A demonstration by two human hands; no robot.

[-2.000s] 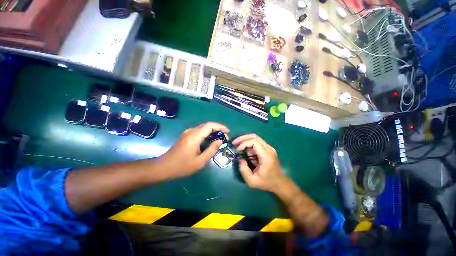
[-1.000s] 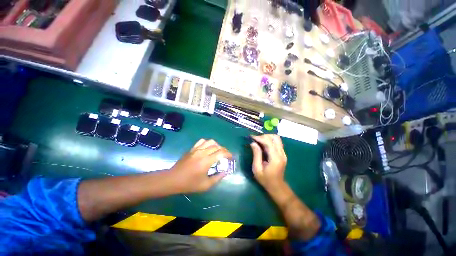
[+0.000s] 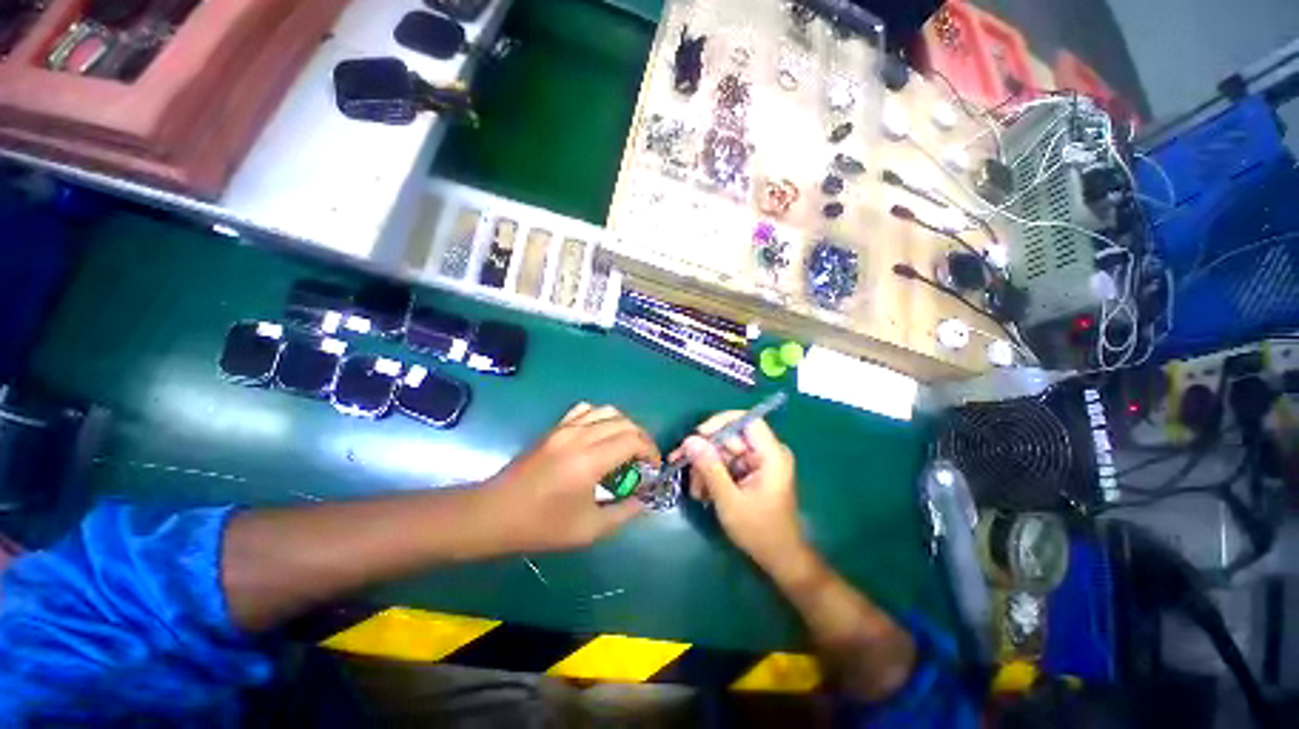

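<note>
My left hand is bare and holds a small silvery watch case in its fingertips, a little above the green mat. A small bright green part shows between the fingers at the case. My right hand grips a slim blue-grey pen-like tool. The tool slants from upper right down to the case, and its lower end is at or close to the case's right side. The fingers hide most of the case and the tool's exact tip.
Black glossy screen modules lie in two rows at left. Behind the hands are a white compartment tray, thin tools, green knobs, a white strip and a wooden parts board. A black fan and grey cylinder stand at right.
My right hand has moved left to the case, and the pen-like tool now shows in it. The green part now shows at my left fingers. Earlier, my hands were apart.
</note>
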